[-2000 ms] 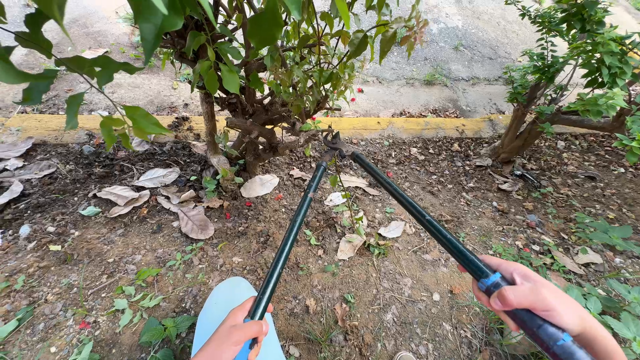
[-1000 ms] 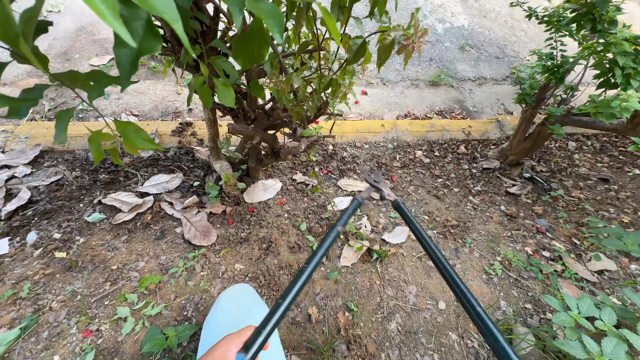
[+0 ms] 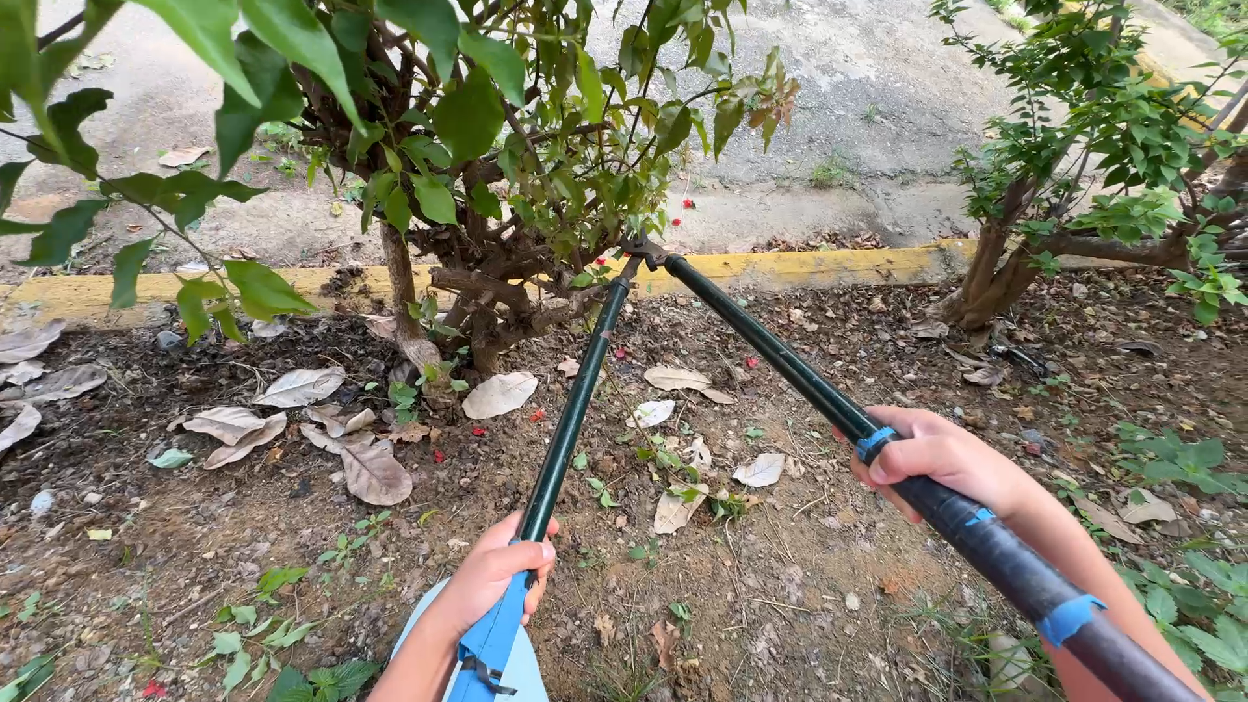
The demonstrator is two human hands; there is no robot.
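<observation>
Long-handled loppers (image 3: 575,409) with dark green tube handles reach forward from me. My left hand (image 3: 502,570) grips the left handle just above its blue-taped grip. Around the right handle, by a band of blue tape, my right hand (image 3: 941,463) is closed. The handles are spread apart. The lopper head (image 3: 643,252) is at the lower right foliage of a bush (image 3: 487,283) with several woody stems; whether a twig lies between the blades cannot be told.
A yellow-painted curb (image 3: 819,265) runs behind the bush, with grey pavement (image 3: 780,117) beyond. Another shrub (image 3: 994,258) stands at right. Leafy twigs (image 3: 166,195) hang close at upper left. Dry leaves (image 3: 375,473) and small weeds (image 3: 278,585) dot the soil.
The lopper head was over the soil right of the bush one second ago; it has moved up and left to the foliage. My right hand, out of view then, shows again.
</observation>
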